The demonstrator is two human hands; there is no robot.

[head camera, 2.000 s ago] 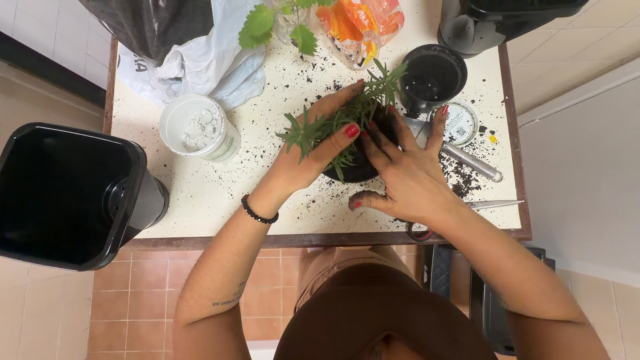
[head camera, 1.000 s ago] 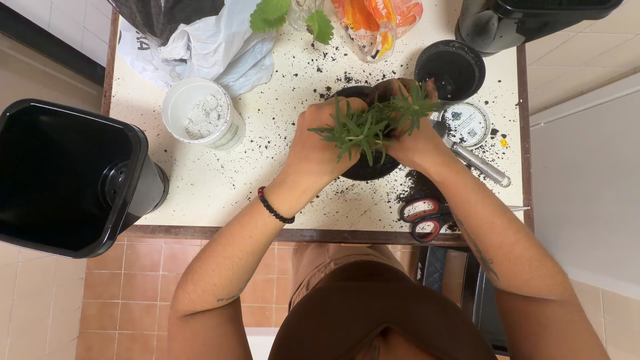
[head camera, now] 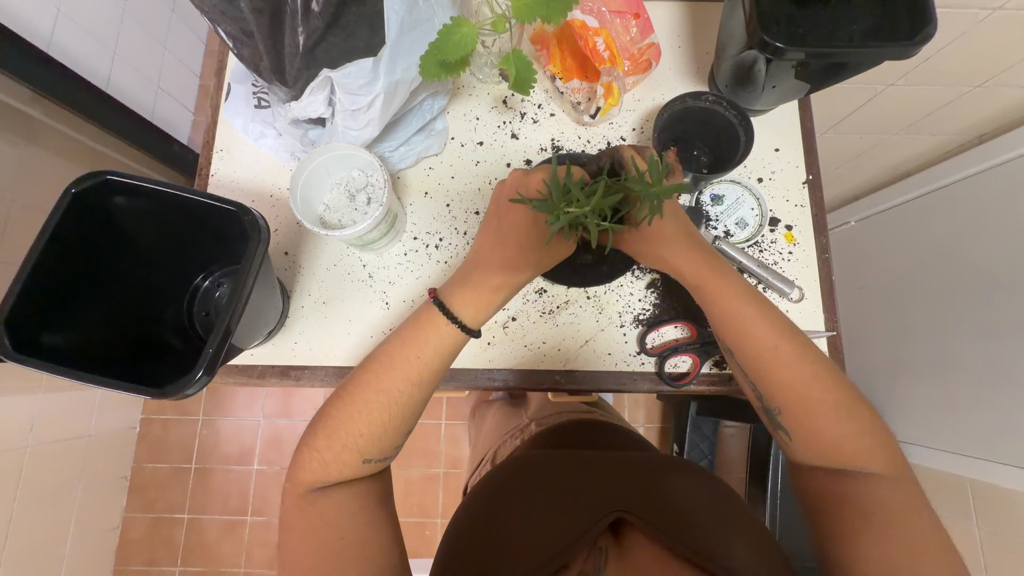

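A leafy green plant with narrow leaves (head camera: 592, 200) rises over a round black pot (head camera: 588, 268) of dark soil. On the pot's left side is my left hand (head camera: 528, 220), fingers curled in at the plant's base. My right hand (head camera: 660, 220) reaches in from the other side, its fingers by the stems and partly hidden by leaves. Whether either hand grips a stem or presses soil does not show. Scissors with black and red handles (head camera: 680, 348) lie near the front edge, partly under my right forearm. A metal-handled tool (head camera: 756, 268) lies beside a round printed lid (head camera: 732, 210).
A white tub of pale granules (head camera: 348, 200) stands left of the pot, an empty black pot (head camera: 704, 136) at its upper right. Large black planters (head camera: 256, 280) (head camera: 848, 44) flank the table. Plastic bags (head camera: 352, 104), an orange packet (head camera: 596, 56) and a leafy cutting (head camera: 452, 48) lie behind. Soil is scattered about.
My spread hands have drawn into curled shapes close around the plant's base since two seconds ago. The scissor handles, mostly covered by my right arm then, now show.
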